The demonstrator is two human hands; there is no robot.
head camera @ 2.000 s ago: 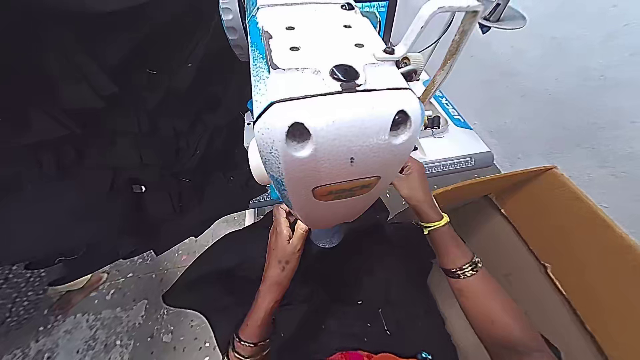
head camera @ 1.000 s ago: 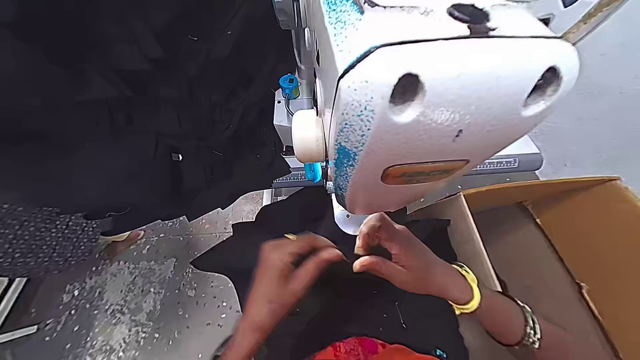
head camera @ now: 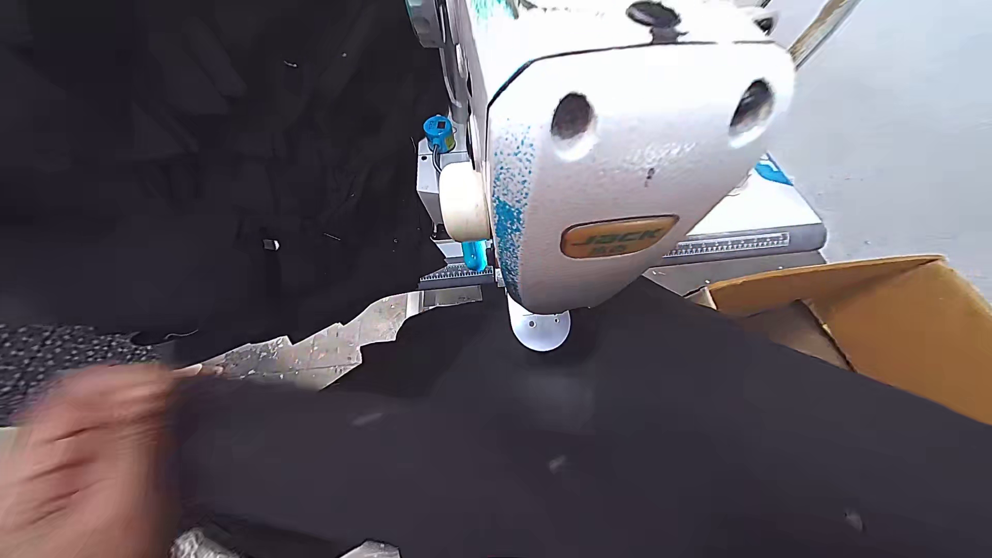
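A white and blue Jack sewing machine (head camera: 620,178) fills the upper middle, with a pale round knob (head camera: 463,201) on its left side. Dark cloth (head camera: 589,434) is stretched across the lower part of the view, below the machine head. My left hand (head camera: 101,457), blurred, grips the left end of this cloth at the lower left edge. A round whitish plate (head camera: 541,329) shows just beneath the machine head, above the cloth. My right hand is out of view.
A large heap of black cloth (head camera: 194,170) takes up the upper left. An open cardboard box (head camera: 891,325) stands at the right. Behind the cloth, part of a speckled, worn surface (head camera: 318,353) shows. A ruled metal strip (head camera: 728,243) lies beyond the machine head.
My left hand has moved from under the machine head to the far left with the cloth. My right hand has left the view. The cloth is now spread wide and raised.
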